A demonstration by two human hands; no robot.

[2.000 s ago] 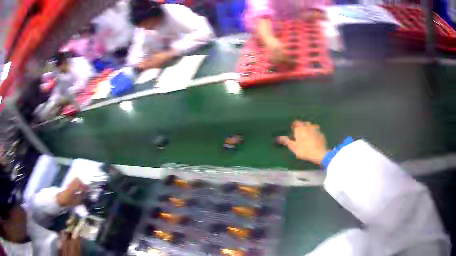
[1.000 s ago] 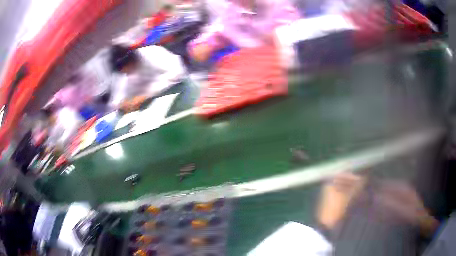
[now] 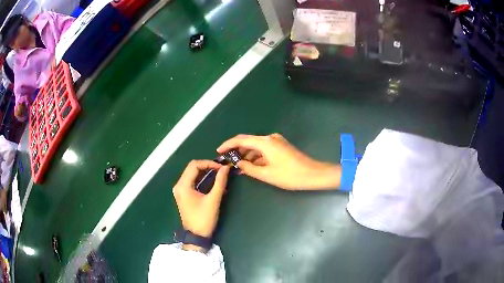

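Note:
A small dark module (image 3: 232,158) with a light speckled face is held between the fingertips of both hands, over the green bench. My left hand (image 3: 200,198), with a dark wrist band, comes from below and pinches its left side. My right hand (image 3: 284,163), with a blue wrist strap (image 3: 348,162), comes from the right and pinches its right side. The fingers hide part of the module. A thin pale edge shows between my left thumb and finger; I cannot tell what it is.
A black test fixture (image 3: 381,72) with a white label stands at the back right. A pale metal strip (image 3: 182,134) edges the green belt, which carries several modules (image 3: 111,174). A red tray (image 3: 53,120) and a person in pink are across the belt. Clear plastic (image 3: 88,267) lies bottom left.
The view has swung right to the bench and fixture. My right hand, earlier over a module on the belt, is now with my left hand, both on a module.

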